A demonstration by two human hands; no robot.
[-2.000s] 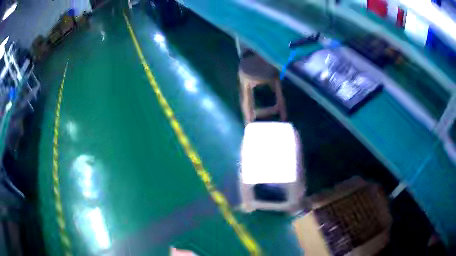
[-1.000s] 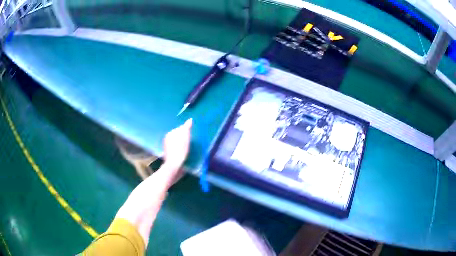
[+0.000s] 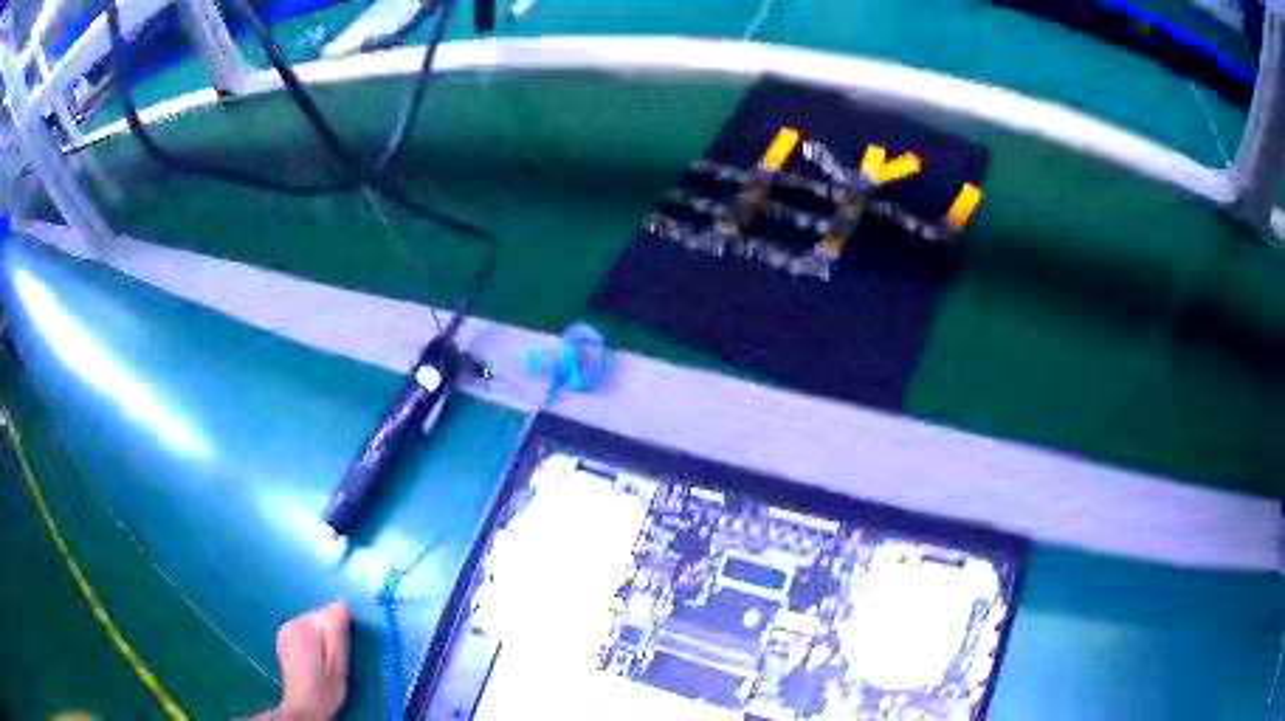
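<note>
My left hand shows at the lower left, small and cut off behind the wrist. Its fingers look bunched; whether it pinches anything cannot be told. It is left of the open laptop base, below the screwdriver tip and not touching either. The base shows a dark motherboard between overexposed white areas, and its near part is cut off. The black electric screwdriver lies slanted on the bench, bit toward my hand, cord at its rear. The blue wrist strap lies on the ribbed strip, above the laptop base. My right hand is out of view.
A black mat behind the strip holds small dark boards with yellow-orange tabs. Black cables loop at the upper left. A coiled blue cord lies between my hand and the base. White frame bars run across the back.
The view has swung from the aisle and stools to the bench, then closer over the laptop base. My left hand appears lower and further left in the picture. The screwdriver still lies on the bench.
</note>
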